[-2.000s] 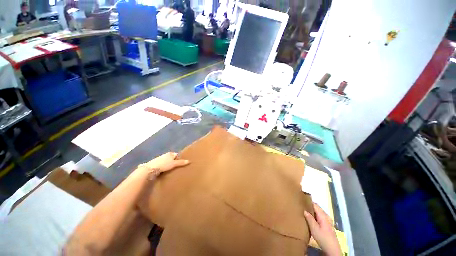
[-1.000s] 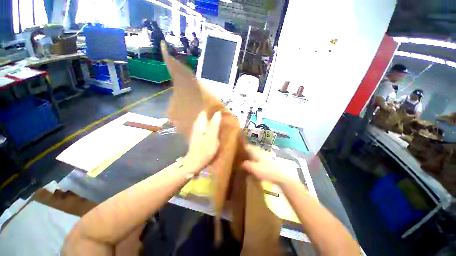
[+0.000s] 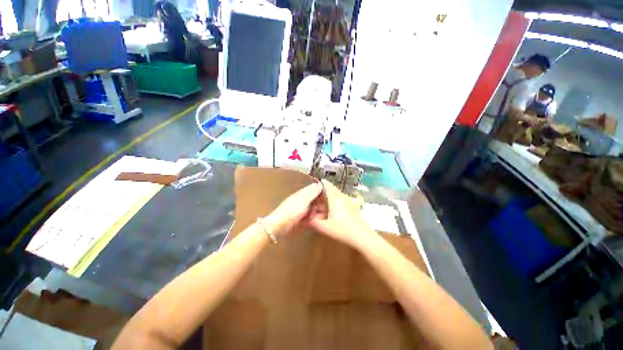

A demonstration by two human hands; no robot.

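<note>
A large brown garment panel (image 3: pixel 273 273) hangs and lies over the machine table in front of me, its upper left part reaching up near the machine head. My left hand (image 3: pixel 305 207) and my right hand (image 3: pixel 335 213) meet at the panel's upper edge, just in front of the white pattern sewing machine head (image 3: pixel 290 147). The fingers of both hands are pinched on the panel edge. The template is mostly hidden under the panel; a pale part of it (image 3: pixel 380 217) shows at the right.
A marked sheet (image 3: pixel 89 212) lies left with a brown strip (image 3: pixel 147 178) and clear loops (image 3: pixel 195 172) on it. Dark brown pieces (image 3: pixel 65 311) lie at the lower left. The machine screen (image 3: pixel 254 55) stands behind. Two people work at a table at the far right.
The panel was spread, then lifted and folded between my hands; now it hangs lower, covering the template. My hands have come together near the machine head. The view has turned right.
</note>
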